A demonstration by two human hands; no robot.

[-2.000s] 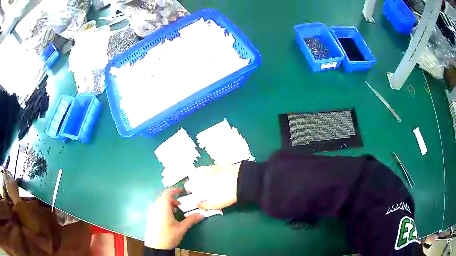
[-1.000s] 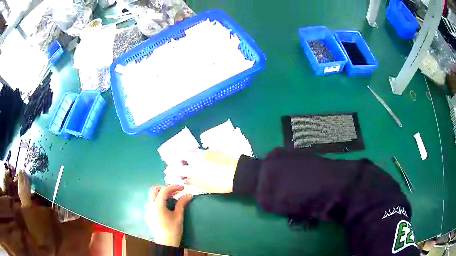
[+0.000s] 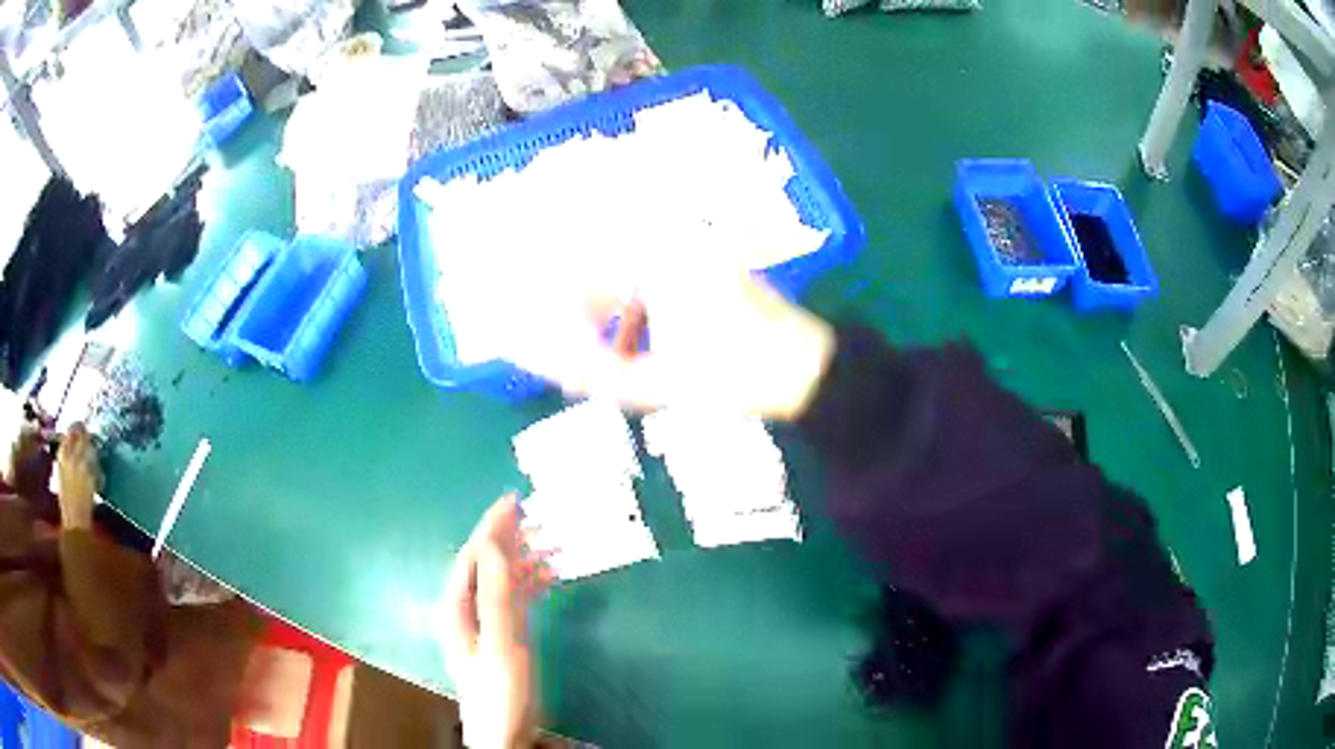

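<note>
Two rows of white plastic pieces lie side by side on the green table, a left row (image 3: 586, 498) and a right row (image 3: 720, 476). My left hand (image 3: 495, 622) is at the near end of the left row, its fingertips at the row's left edge; whether it grips a piece cannot be told. My right hand (image 3: 732, 344) is blurred and overexposed over the near edge of the blue basket (image 3: 852, 242), which is heaped with white pieces (image 3: 586, 220). Its fingers blend with the white, so its hold cannot be told.
Paired blue bins stand at right (image 3: 1042, 285) and left (image 3: 300, 315). Tweezers (image 3: 1161, 405) and a white strip (image 3: 1242, 524) lie at right. A small black pile (image 3: 900, 651) lies near my right sleeve. The sleeve hides most of the black tray. Another person's hands (image 3: 73, 468) are at left.
My right hand has moved from the left row up to the basket. My left hand has shifted slightly right and up. The view has shifted, so the table's things appear lower and further right.
</note>
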